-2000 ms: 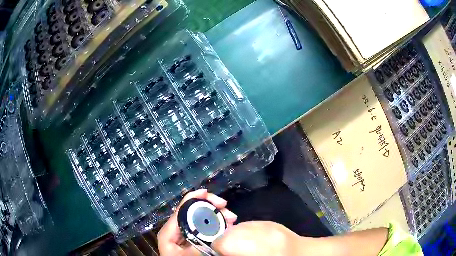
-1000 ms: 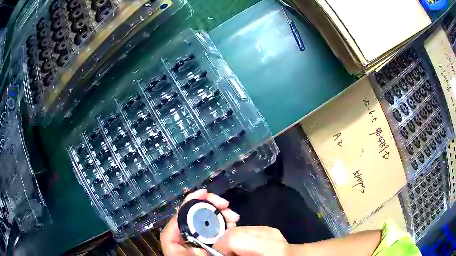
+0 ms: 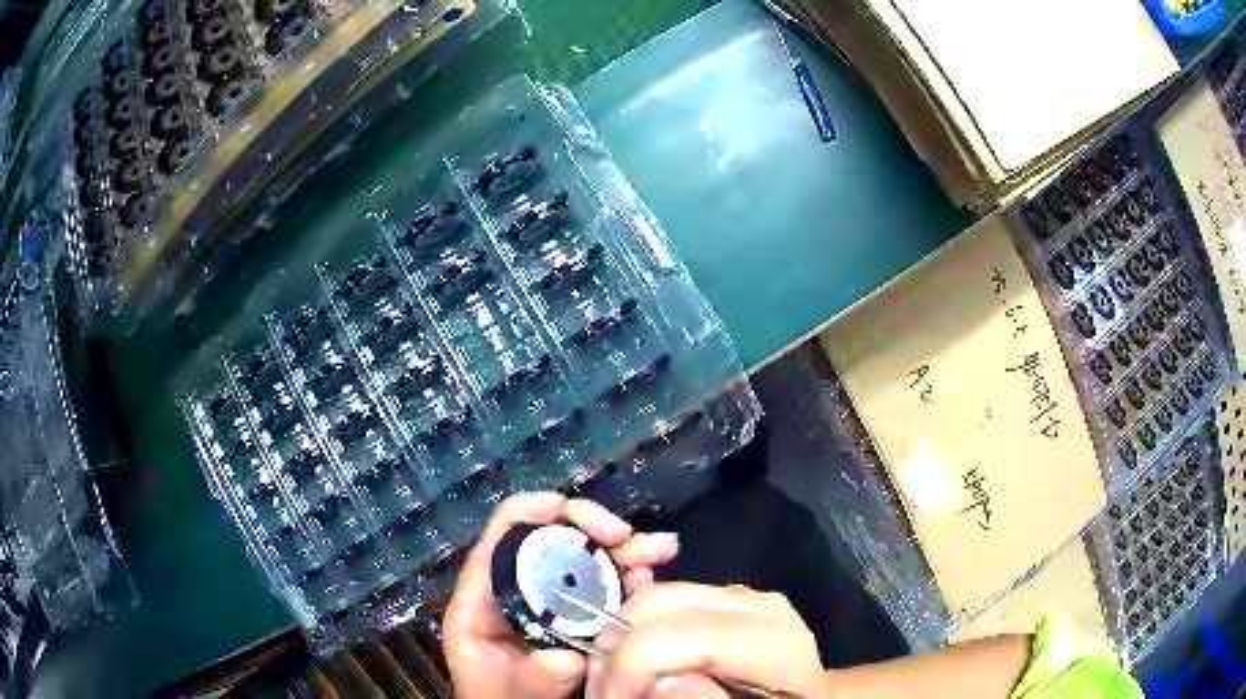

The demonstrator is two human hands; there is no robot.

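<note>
A round black-rimmed speaker unit (image 3: 558, 580) with a pale grey face and a dark centre dot is held past the bench edge at the bottom centre. My left hand (image 3: 495, 617) grips it around its rim. My right hand (image 3: 724, 639) comes in from the right and holds thin metallic tweezers (image 3: 596, 615) like a pen, with the tips over the disc's face. Whether the tips touch it I cannot tell. A clear ribbed blister tray (image 3: 410, 362) lies on the bench just beyond my hands.
Stacked filled trays (image 3: 205, 103) stand at the back left, crumpled clear trays (image 3: 48, 451) at the far left. A pen (image 3: 813, 103) lies near stacked cardboard sheets (image 3: 1032, 82). Marked cardboard (image 3: 970, 423) and disc trays (image 3: 1148, 301) are at the right. A blue bin (image 3: 1186, 14) shows at the top right.
The disc is tilted differently and sits slightly higher. My left fingers have shifted around its rim. The tweezer tips have moved from the lower rim up over the face.
</note>
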